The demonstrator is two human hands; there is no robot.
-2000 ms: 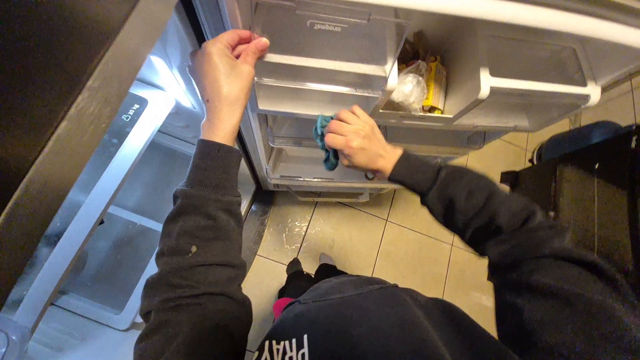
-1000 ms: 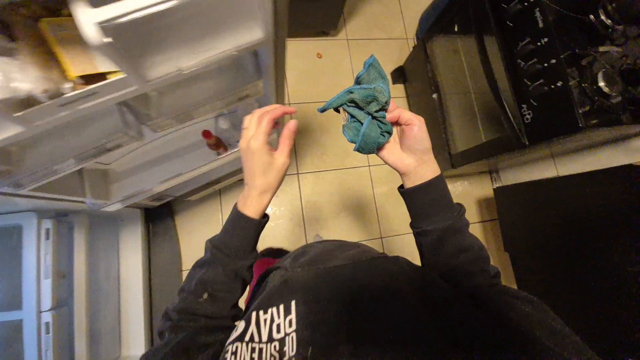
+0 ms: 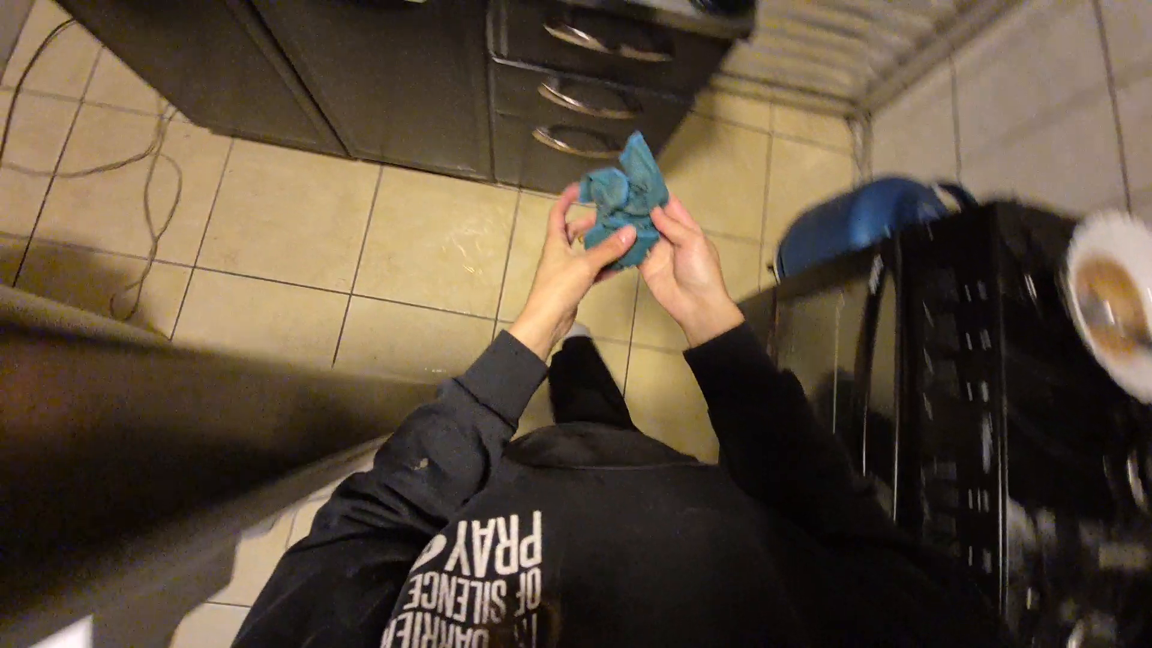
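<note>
A crumpled teal cloth [image 3: 630, 202] is between my two hands, above the tiled floor and in front of the dark drawer unit. My left hand [image 3: 567, 270] grips its lower left part, with the thumb lying across the fabric. On the cloth's right side is my right hand [image 3: 686, 265], its fingers closed on the edge and partly behind it. The fingertips behind the cloth are hidden.
Dark cabinets with a drawer front [image 3: 594, 99] stand ahead. At right are a black stove [image 3: 954, 378], a white bowl with a spoon [image 3: 1111, 306] and a blue object [image 3: 864, 220]. A cable [image 3: 153, 207] lies on the floor at left. A dark panel [image 3: 180, 405] is at lower left.
The view has turned from the open fridge to the cabinets. The cloth, held in my right hand alone one second ago, is now held by both hands.
</note>
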